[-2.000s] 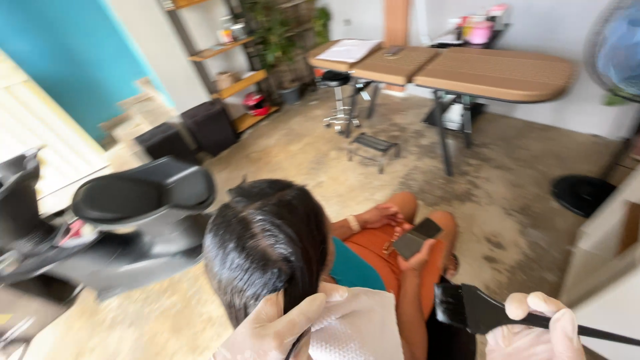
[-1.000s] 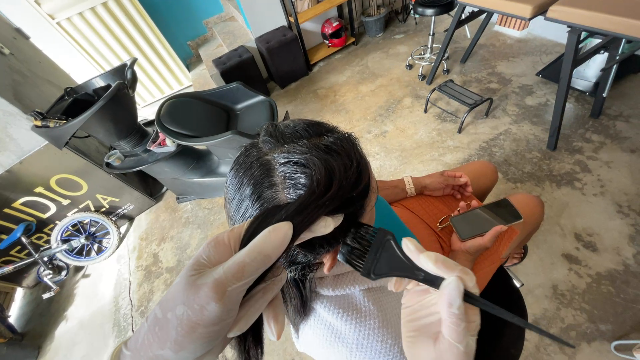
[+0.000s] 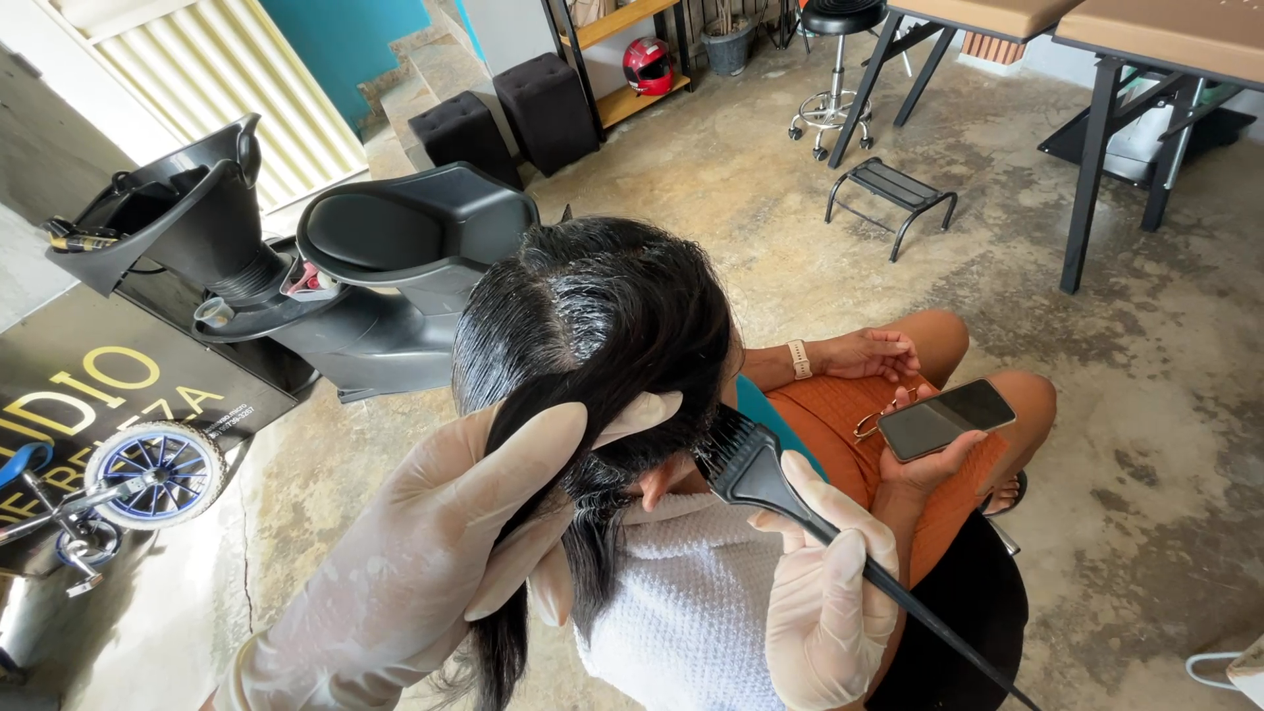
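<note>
A seated person's dark hair (image 3: pixel 632 306) is parted at the crown, with a wet, whitish sheen along the parting. My left hand (image 3: pixel 444 533), in a pale translucent glove, grips a long section of it between thumb and fingers. In my right hand (image 3: pixel 834 583), gloved too, is the handle of a black tint brush (image 3: pixel 755 469); its bristles touch the hair just in front of the ear. A white textured towel (image 3: pixel 681 592) covers the person's shoulders. The person holds a smartphone (image 3: pixel 946 419) over an orange garment (image 3: pixel 829 425); their other hand rests on the lap.
Behind the person stands a black shampoo chair (image 3: pixel 395 237) with a wash basin (image 3: pixel 188 212). A small bicycle (image 3: pixel 153 474) is at the left. Farther off are black ottomans (image 3: pixel 548 114), a metal step stool (image 3: pixel 894 193), a wheeled stool (image 3: pixel 839 69) and brown padded tables (image 3: pixel 1175 35).
Two seconds ago the brush was away from the head at the right; since one second ago it has been beside the hair near the ear. My left hand has taken hold of a long hair section. The view has shifted.
</note>
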